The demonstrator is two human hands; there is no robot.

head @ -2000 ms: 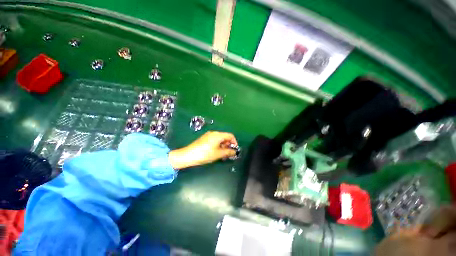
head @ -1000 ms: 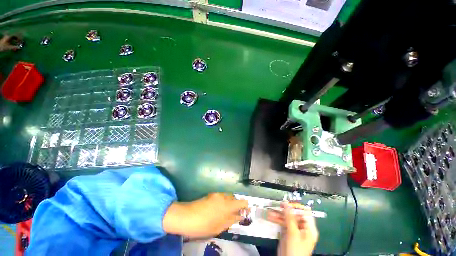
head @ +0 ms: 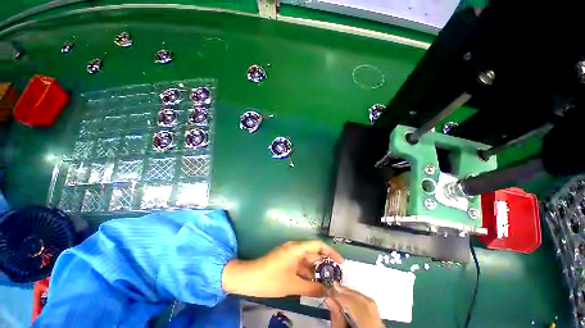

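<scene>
My left hand (head: 279, 272), in a blue sleeve, holds a round metal-rimmed unit (head: 328, 271) between thumb and fingers over the left edge of the white paper sheet (head: 385, 291). My right hand (head: 359, 308), cut off by the bottom edge, holds thin tweezers (head: 346, 312) with their upper end at the unit's lower rim; their tips are hard to make out. Tiny white pieces (head: 392, 258) lie by the top edge of the paper, in front of the black fixture base (head: 356, 192).
The fixture's green head plate (head: 420, 182) and black body stand at right, beside the right red bin (head: 523, 221). A left blister tray (head: 122, 168) holds several units; more units (head: 280, 147) lie loose. The left red bin (head: 40, 101), black fan (head: 35, 243) and right tray (head: 571, 224) flank them.
Since one second ago, my left hand has raised the unit into clearer view. My right hand has moved left and down to it, and the whitish strip no longer shows. The view has shifted slightly.
</scene>
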